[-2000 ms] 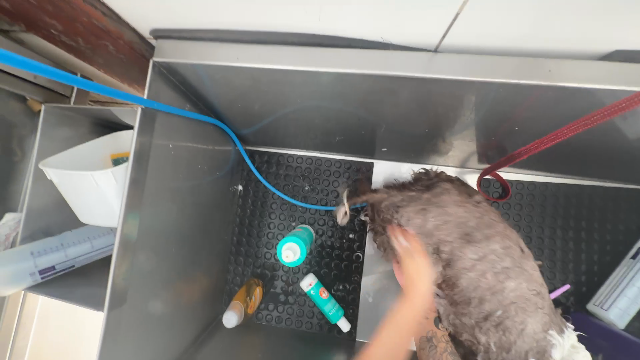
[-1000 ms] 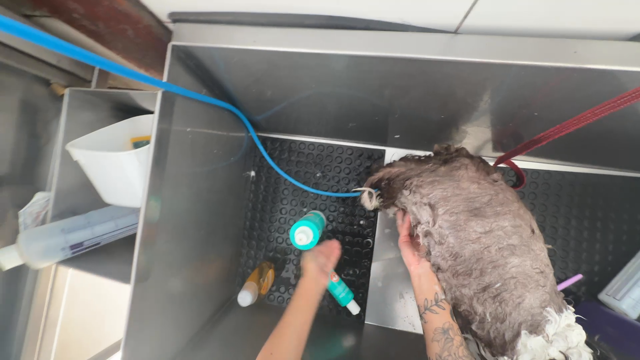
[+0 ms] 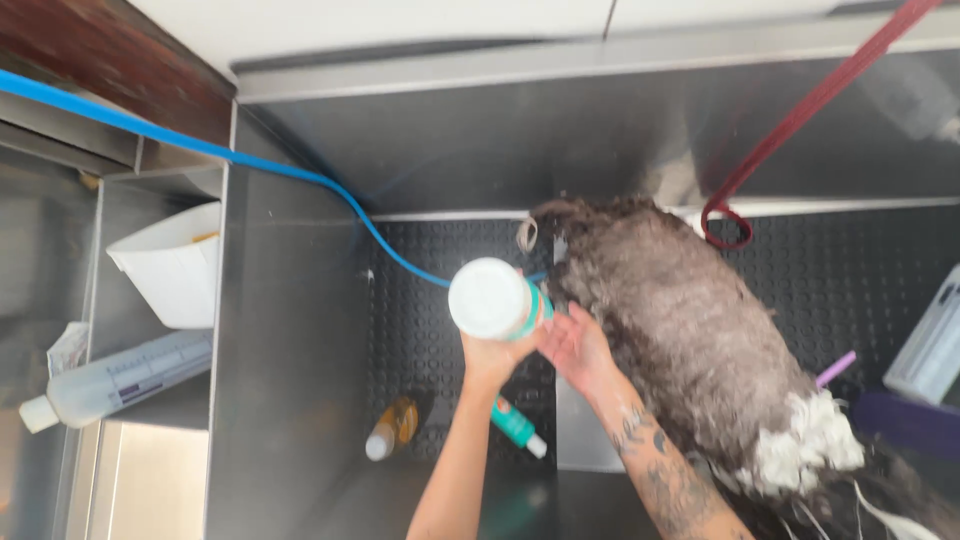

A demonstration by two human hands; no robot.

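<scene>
My left hand [image 3: 499, 360] grips a teal and white bottle [image 3: 489, 298], whose round white end faces the camera. Beside it is my right hand [image 3: 577, 345], palm up with fingers apart at the bottle's far end; whether anything lies in the palm cannot be seen clearly. A wet, grey-brown furry dog [image 3: 690, 322] stands to the right of both hands, with white curly fur [image 3: 810, 446] at its lower end. Below the hands, a teal tube [image 3: 514, 422] and an amber bottle with a white cap [image 3: 396, 424] lie on the black studded mat [image 3: 420, 352].
A blue cord [image 3: 285, 169] runs from the upper left toward the dog's rear. The red leash [image 3: 810, 97] hangs at the right. Left of the steel tub wall [image 3: 292, 360] are a white bin [image 3: 172, 262] and a clear graduated bottle [image 3: 135, 379]. Another clear container [image 3: 930, 345] is at far right.
The teal bottle, standing on the mat before, is now lifted and tipped in my left hand. My right hand has left the dog's side and turned up beside the bottle.
</scene>
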